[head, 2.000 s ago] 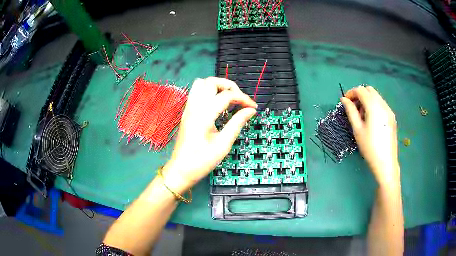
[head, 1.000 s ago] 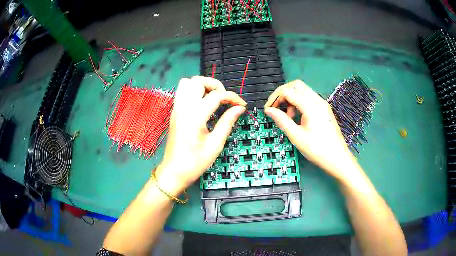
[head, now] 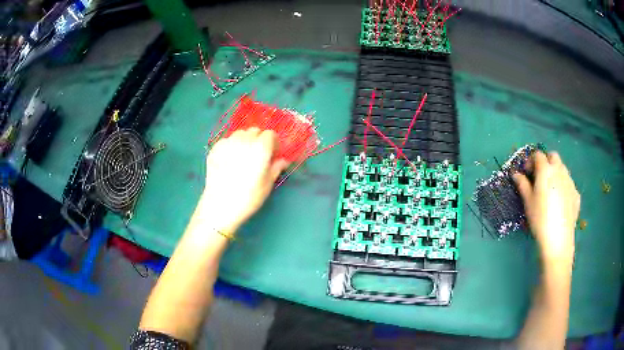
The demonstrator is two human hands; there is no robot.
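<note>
My left hand (head: 243, 171) is over the near side of the pile of red lead wires (head: 291, 133), fingers bent down; whether it grips a wire is hidden. My right hand (head: 551, 195) is at the right side of the pile of black lead wires (head: 501, 205), fingertips on it; its grip is unclear. Between them the green PCB panel (head: 400, 208) lies on the black slotted rack (head: 404, 102). A few red wires (head: 416, 119) stand or lean at the panel's far row.
A second panel (head: 404, 34) with many red wires lies at the rack's far end. A PCB strip (head: 243, 75) with red wires is at upper left, near the green post (head: 179, 31). A round fan guard (head: 120, 167) stands left. Yellow loops (head: 606, 186) lie at right.
My left hand has moved from the panel's far row to the red pile. My right hand has moved from the panel back to the black pile. The view has shifted, and more red wires show at the far row.
</note>
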